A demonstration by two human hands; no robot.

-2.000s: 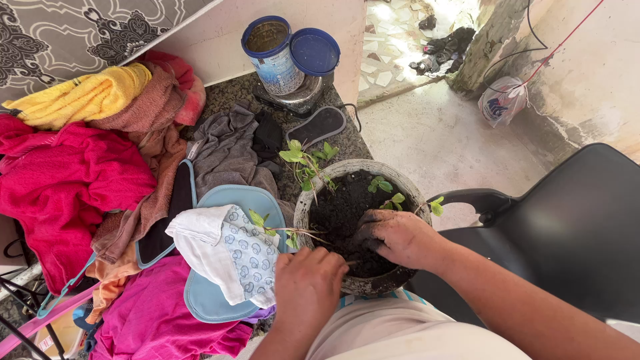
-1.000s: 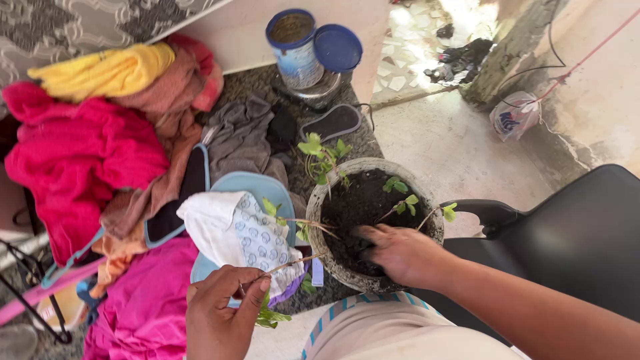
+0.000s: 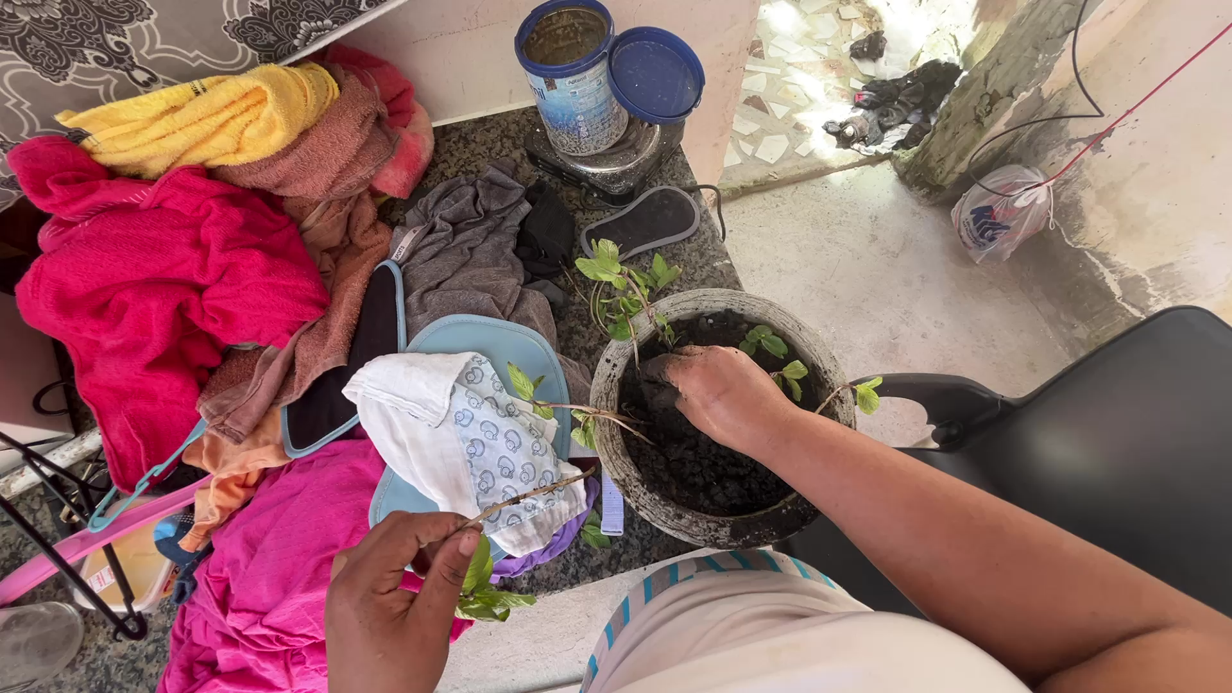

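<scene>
A round, weathered pot (image 3: 616,462) holds dark soil (image 3: 717,476) and several leafy cuttings, some of them leaning over its rim. My right hand (image 3: 717,390) is in the pot, its fingertips in the soil near the upper left side and partly hidden. Left of the pot, my left hand (image 3: 409,587) pinches a thin stem cutting (image 3: 534,493) between thumb and fingers. The bare end of the stem points toward the pot, over a white printed cloth (image 3: 500,448); green leaves hang below my fingers.
Towels and clothes (image 3: 173,298) are piled on the granite counter at left. A blue-lidded tin (image 3: 577,96) stands on a kitchen scale (image 3: 616,164) at the back. A black chair (image 3: 1088,452) stands right of the pot, and a plastic bag (image 3: 1001,212) hangs by the wall.
My left hand has moved away from the pot's edge to the left, now with a stem cutting in it. My right hand stays in the pot and has shifted toward its upper left.
</scene>
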